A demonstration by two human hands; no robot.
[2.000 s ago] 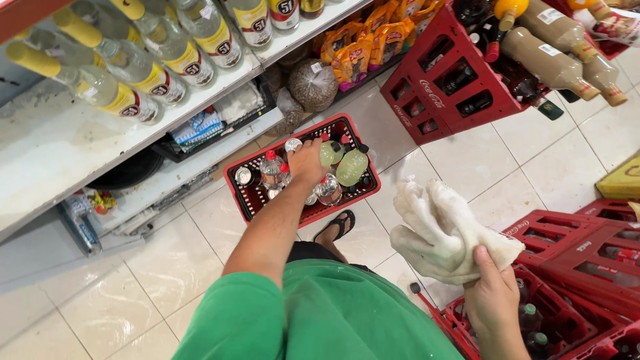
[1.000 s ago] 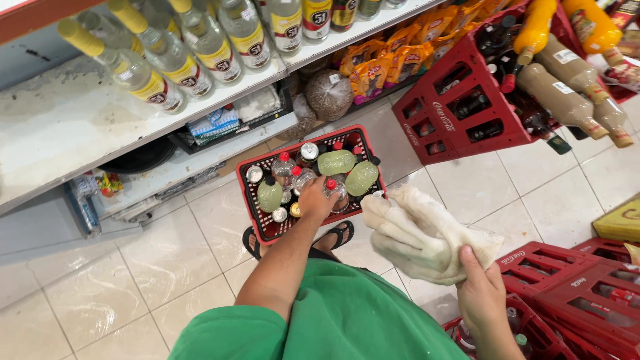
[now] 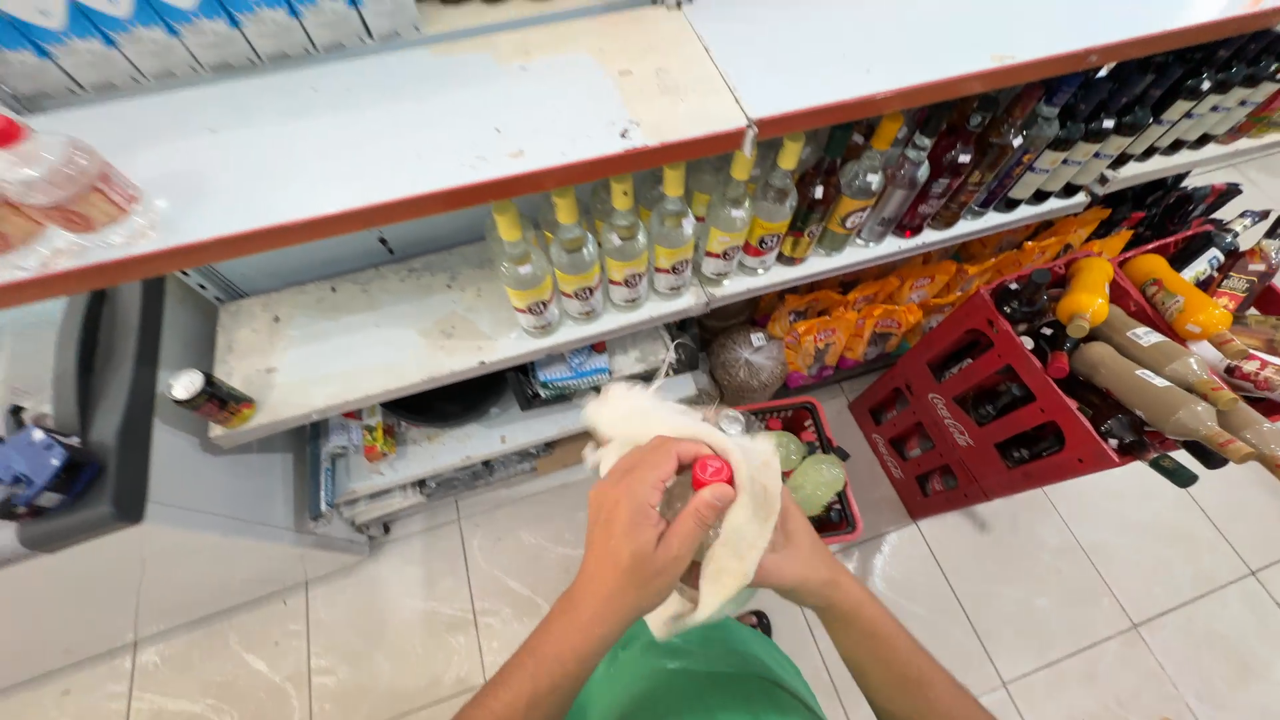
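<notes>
My left hand (image 3: 640, 530) grips a clear bottle with a red cap (image 3: 712, 472) near its top. A cream-white cloth (image 3: 745, 520) is wrapped round the far and right side of that bottle. Behind the cloth, my right hand (image 3: 800, 550) holds it against the bottle; most of its fingers are hidden. Beyond my hands, a red and black shopping basket (image 3: 850, 505) stands on the floor, partly covered by the cloth, with green-tinted bottles (image 3: 817, 482) inside.
Yellow-capped glass bottles (image 3: 627, 260) line the lower shelf (image 3: 350, 330). A dark can (image 3: 210, 397) lies near its left end. Above juts the red-edged upper shelf (image 3: 400, 130). Red Coca-Cola crates (image 3: 950, 415) with bottles stand at right, beside orange snack bags (image 3: 880, 330).
My left hand has come up out of the basket with a red-capped bottle. The cloth in my right hand has come against that bottle. The view has shifted to show more shelving.
</notes>
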